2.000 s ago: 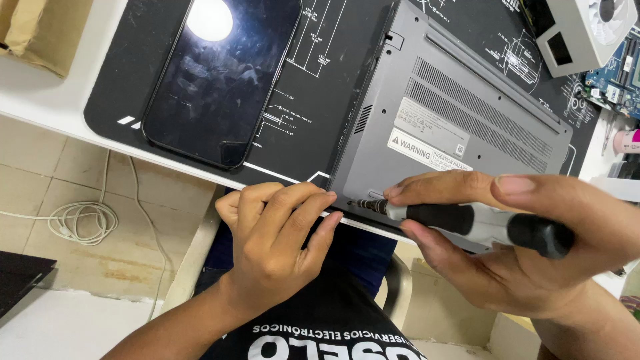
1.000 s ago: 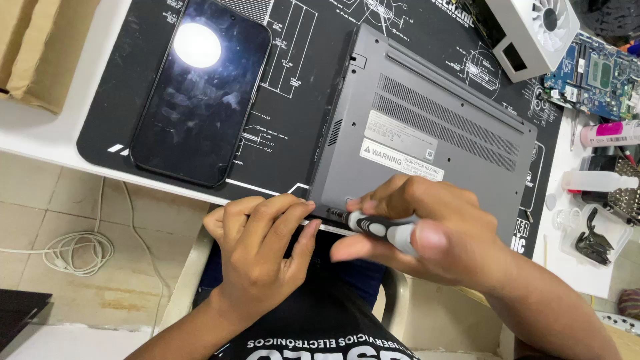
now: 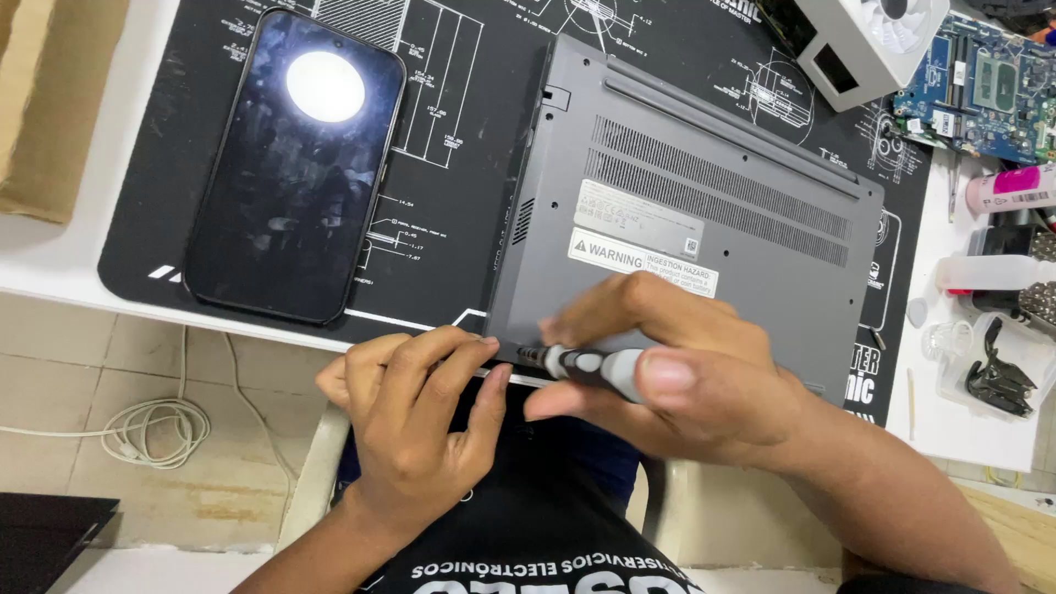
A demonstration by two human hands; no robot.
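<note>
A gray laptop [image 3: 775, 190] lies bottom side up on a black printed work mat [image 3: 462, 272], its vents and warning label facing me. My right hand [image 3: 685, 363] holds a gray and black screwdriver [image 3: 598, 367] at a slant, its tip at the laptop's near left corner. The screw under the tip is hidden. My left hand [image 3: 429, 404] is at that same corner, its fingertips at the laptop's edge and holding no visible object. Left of the laptop, a black smartphone [image 3: 289, 181] lies on the mat, a bright light reflected in its screen.
A white device with a fan [image 3: 850, 49] stands at the back right, beside a blue circuit board [image 3: 982, 91]. Bottles, including a pink-labelled one [image 3: 1011, 190], and a clear tray [image 3: 1002, 371] with black parts lie at the right. Cardboard [image 3: 49, 107] is at the far left.
My right hand has changed its grip on the screwdriver, the fingers now nearer its tip than two seconds ago. My left hand stays at the laptop's corner. The view has shifted somewhat.
</note>
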